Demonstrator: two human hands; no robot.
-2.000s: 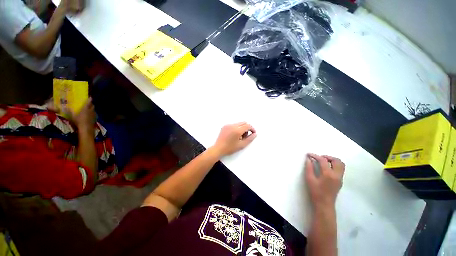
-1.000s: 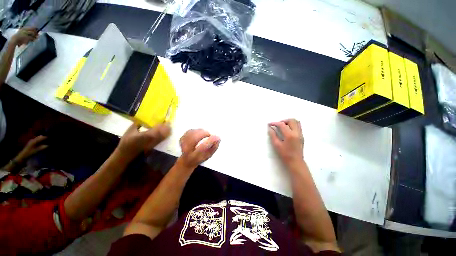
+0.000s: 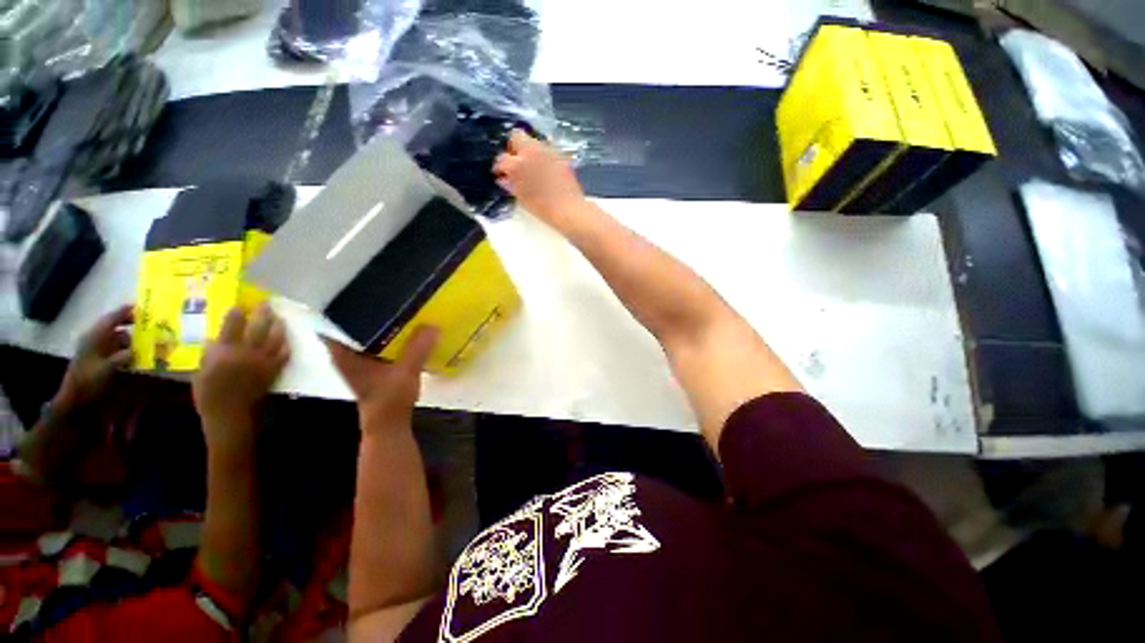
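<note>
The yellow-and-black retail carton [image 3: 467,314] stands tilted at the bench's near side, its pale grey lid [image 3: 358,220] raised and showing a long slot. My left hand [image 3: 389,377] holds its lower near side. My right hand [image 3: 537,176] reaches to the black heap of handles [image 3: 467,157] spilling from the clear poly bag [image 3: 421,63]. Its fingertips are at the heap's right edge; whether they grip a handle cannot be told.
Three closed yellow-and-black boxes [image 3: 866,119] stand in a row at the right. Another person's hands [image 3: 239,364] hold a yellow carton [image 3: 188,302] at the left. A black box [image 3: 60,261] lies far left. Clear plastic sleeves [image 3: 1086,302] lie far right.
My left hand has moved left and taken hold of the open carton, which the neighbour's hand held before. My right hand has moved from the near bench up to the handle heap. The view has shifted.
</note>
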